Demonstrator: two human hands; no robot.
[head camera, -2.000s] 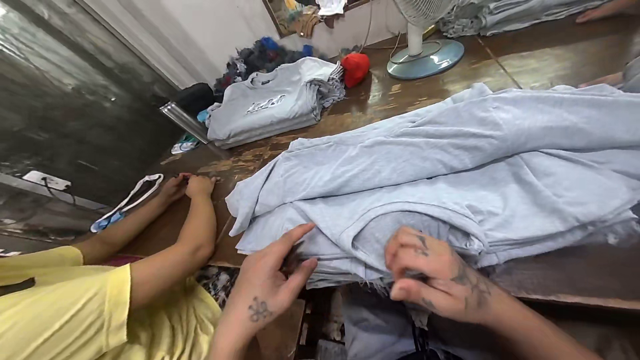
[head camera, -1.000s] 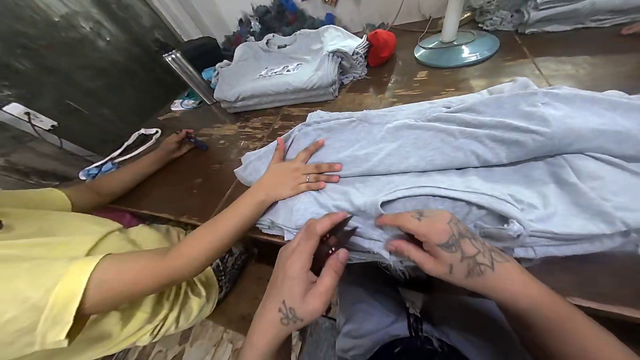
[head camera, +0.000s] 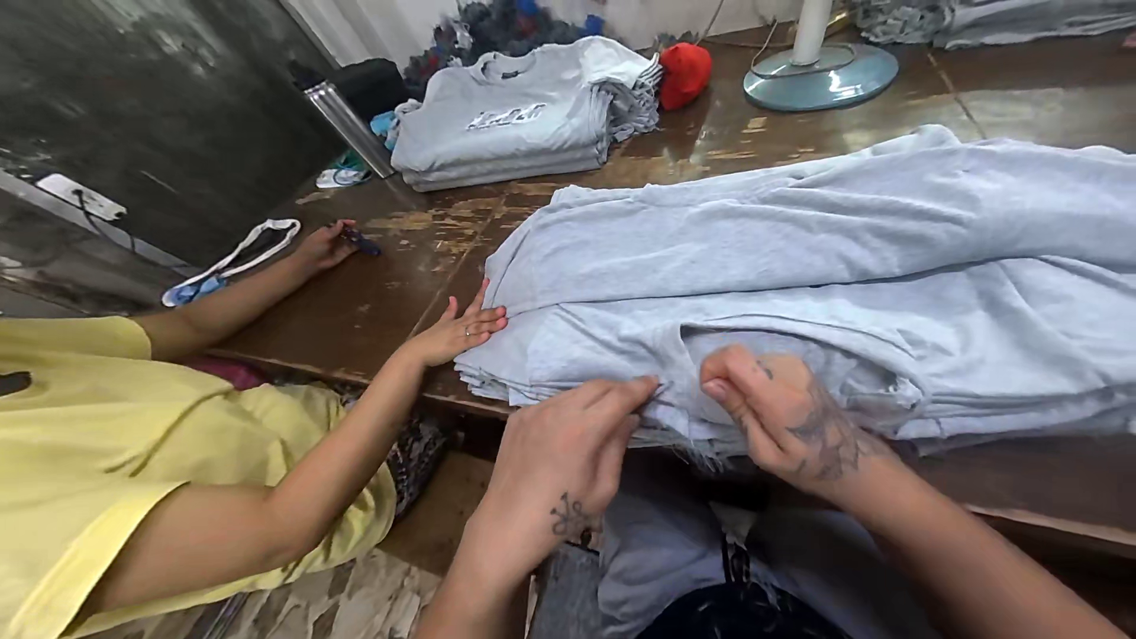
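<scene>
A thick stack of light grey knit garments (head camera: 799, 240) lies on the wooden table, with a neckline-like opening and frayed threads at its near edge. At that near edge, my left hand (head camera: 568, 435) has thumb and index finger pinched together on the cloth. To its right, my right hand (head camera: 777, 408) is curled over the opening, thumb against the fingers; whether it grips any cloth is hidden. A co-worker's hand (head camera: 457, 333) with a ring rests at the stack's left end, while their other hand (head camera: 328, 247) holds a small dark object on the table.
Folded grey printed T-shirts (head camera: 515, 115) are piled at the back, beside a red cloth item (head camera: 684, 75) and a fan base (head camera: 821, 78). A metallic cylinder (head camera: 351, 129) leans near them. The co-worker in a yellow shirt (head camera: 204, 444) is close on my left.
The co-worker's ringed hand came onto the stack, then moved back to its left end. My left hand's fingers have gone from spread apart to pinched together.
</scene>
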